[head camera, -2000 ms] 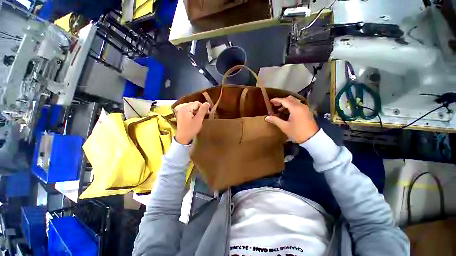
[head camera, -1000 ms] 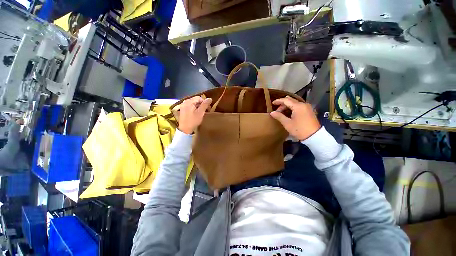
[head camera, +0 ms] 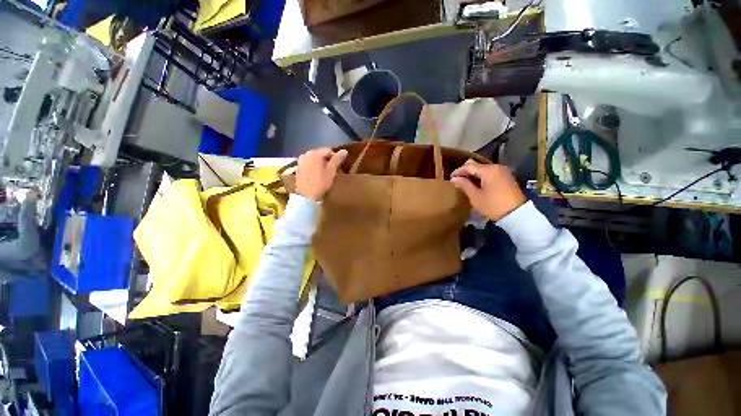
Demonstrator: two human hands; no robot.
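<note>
A tan-brown tote bag stands on my lap, its mouth facing away and its darker inside showing. A thin handle arches up from the mouth. My left hand pinches the bag's top edge at the left corner. My right hand pinches the same edge near the right corner. The fingertips partly hide the rim. The bag's base is at the bottom, near my jacket.
Green-handled scissors lie on the white machine table at right. A yellow heap is at left. A grey bin stands beyond the bag. Blue bins are at far left. Another brown bag is at lower right.
Both hands have shifted slightly away from my body along with the rim. The front panel looks more upright and flatter, and the handle stands a little higher.
</note>
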